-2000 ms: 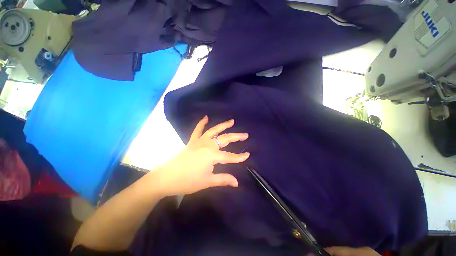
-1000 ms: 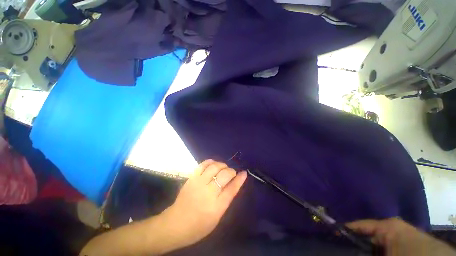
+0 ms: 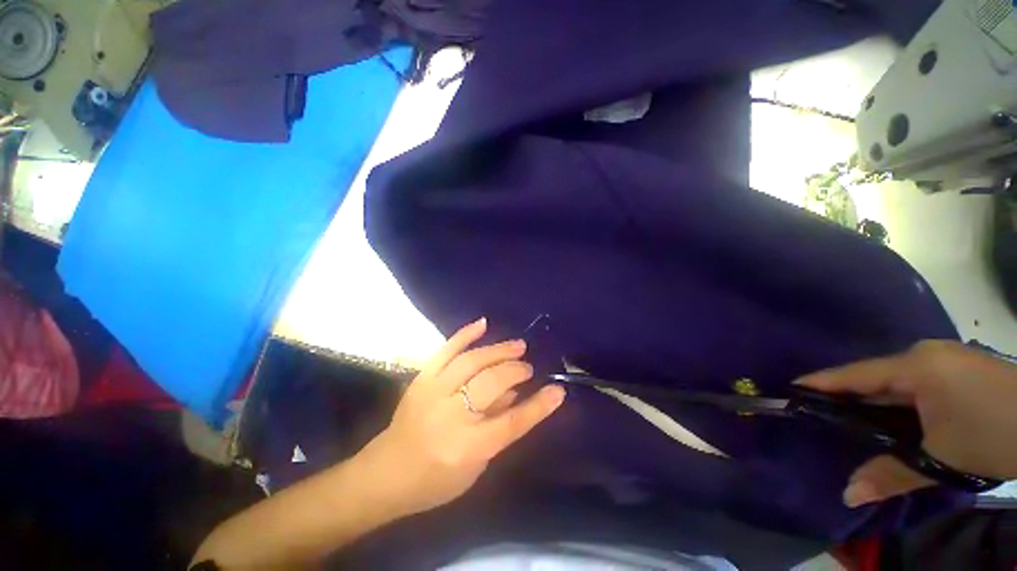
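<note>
A large dark navy-purple garment piece (image 3: 669, 257) lies over the table edge and towards my lap. My right hand (image 3: 931, 418) holds the black handles of the tailor's shears (image 3: 714, 397), whose gold-coloured pivot screw shows. The shears point left and their tip is at my left fingertips. A narrow pale gap shows just below the blades. My left hand (image 3: 474, 396), with a ring, has its thumb and bent fingers on the cloth at the tip; whether it pinches the cloth is unclear. A thin thread end (image 3: 540, 322) lies just above it.
A bright blue sheet (image 3: 212, 240) lies at left, with crumpled navy cloth (image 3: 229, 73) over its top. A cream-white machine head (image 3: 942, 100) stands at upper right. A neighbouring sewing machine (image 3: 84, 67) is at upper left. A pale patch (image 3: 619, 108) shows on the navy cloth. Pink-red cloth (image 3: 34, 357) is at far left.
My right hand has moved up and right, turning the shears from slanted to nearly level. My left hand went from spread fingers to bent ones by the blade tip. A pale gap has appeared below the blades.
</note>
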